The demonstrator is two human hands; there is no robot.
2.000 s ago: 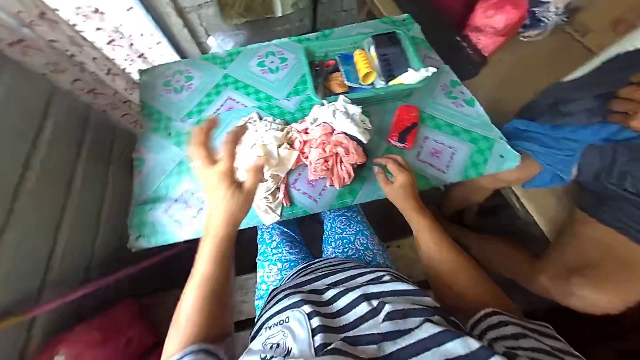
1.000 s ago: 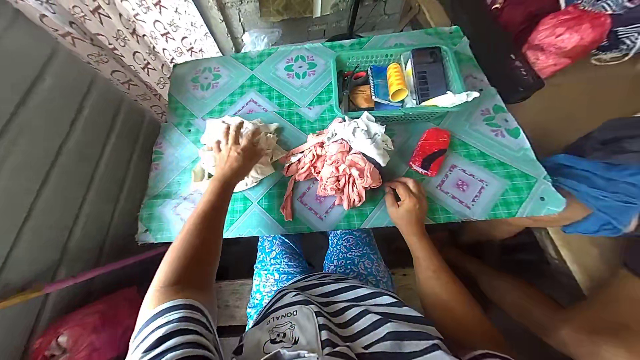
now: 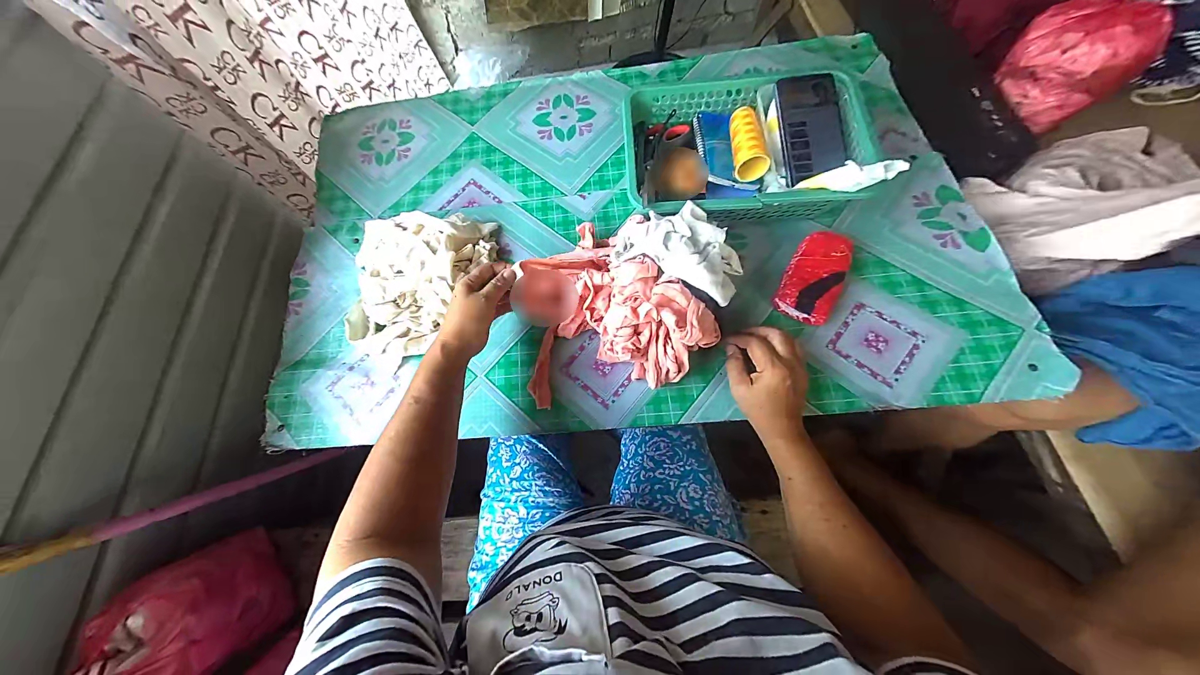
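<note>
A bunched cream cloth (image 3: 417, 272) lies on the left of the patterned table cover (image 3: 394, 412). My left hand (image 3: 476, 305) is at its right edge, between it and a heap of salmon-pink cloth strips (image 3: 647, 314); its fingertips meet a pink strip, but a firm hold cannot be made out. White cloth (image 3: 684, 251) lies on top of the pink heap, with a bit of dark cloth under its right side. My right hand (image 3: 771, 375) rests near the table's front edge, right of the heap, fingers curled, with nothing seen in it. A red plastic-wrapped packet (image 3: 814, 278) lies beyond it.
At the back right stands a green plastic basket (image 3: 698, 208) with scissors, a notebook, a yellow cone (image 3: 748, 145) and a dark case (image 3: 811, 127). Another person's leg (image 3: 1059, 408) is by the table's right side. Corrugated metal wall (image 3: 94, 281) is at the left.
My left hand has moved right, off the cream cloth towards the pink strips. Two seconds ago, the cream cloth lay against the pink heap; now it lies apart, to the left.
</note>
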